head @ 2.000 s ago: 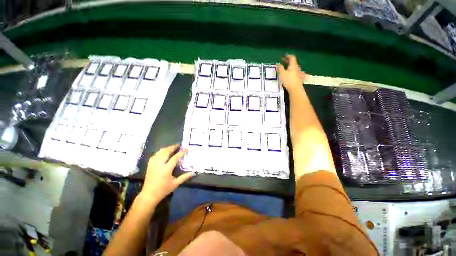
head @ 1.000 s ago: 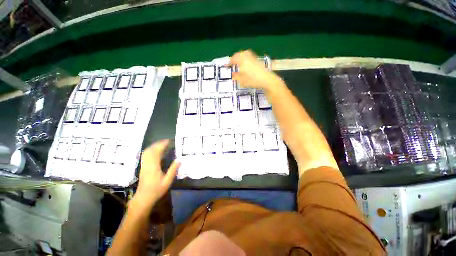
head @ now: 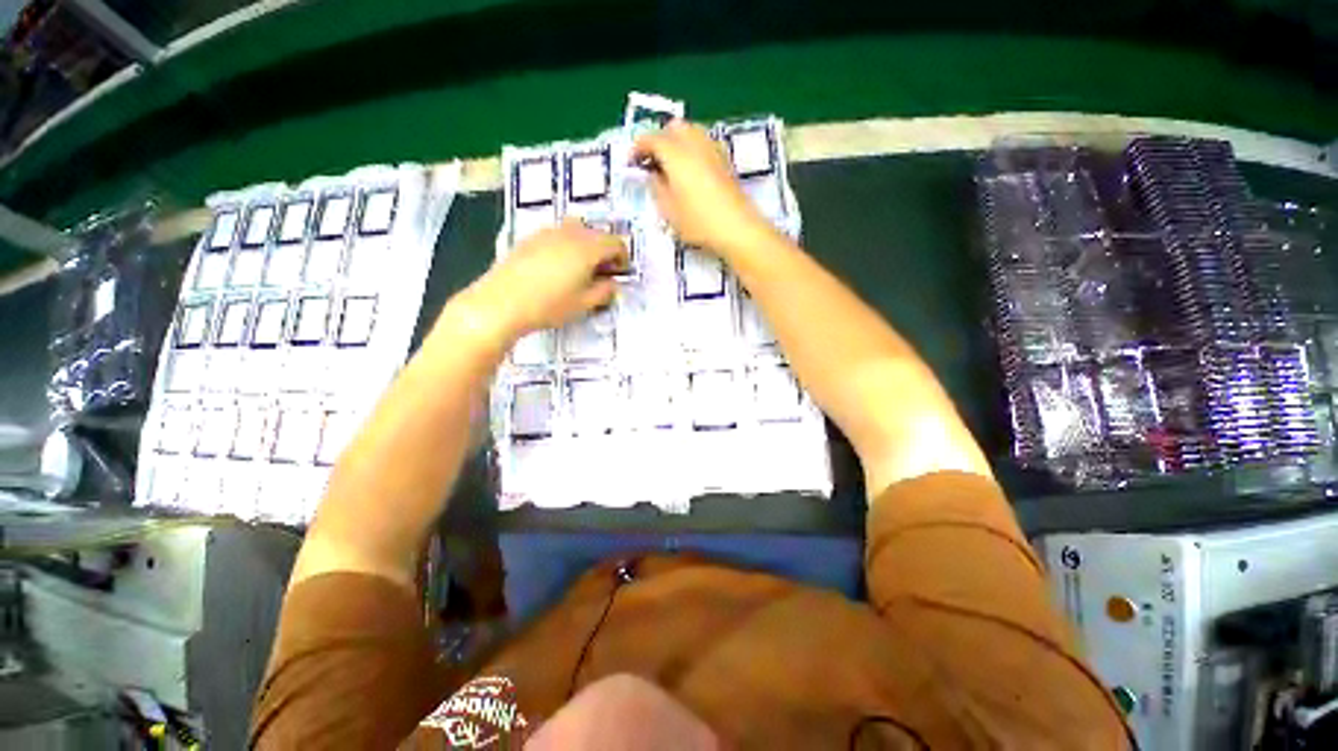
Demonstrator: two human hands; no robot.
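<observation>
The housing tray (head: 660, 477) lies in front of me with rows of phone front housings. My right hand (head: 687, 173) holds one front housing (head: 653, 110) by its lower end, raised and tilted at the tray's far edge. My left hand (head: 565, 275) is over the tray's middle row, its fingertips closed around a small dark-edged piece, blurred, at a housing there; whether it is lifted cannot be told. Both forearms cover part of the tray.
A second housing tray (head: 242, 374) lies to the left. A shiny dark keypad tray stack (head: 1093, 316) stands to the right. The green conveyor belt (head: 880, 74) runs behind a pale rail. Clear plastic lies at the far left. A white machine (head: 1174, 624) is at the lower right.
My left hand has moved from the tray's near left edge up onto the middle row. My right hand has moved left along the far row, and a housing is now raised in it.
</observation>
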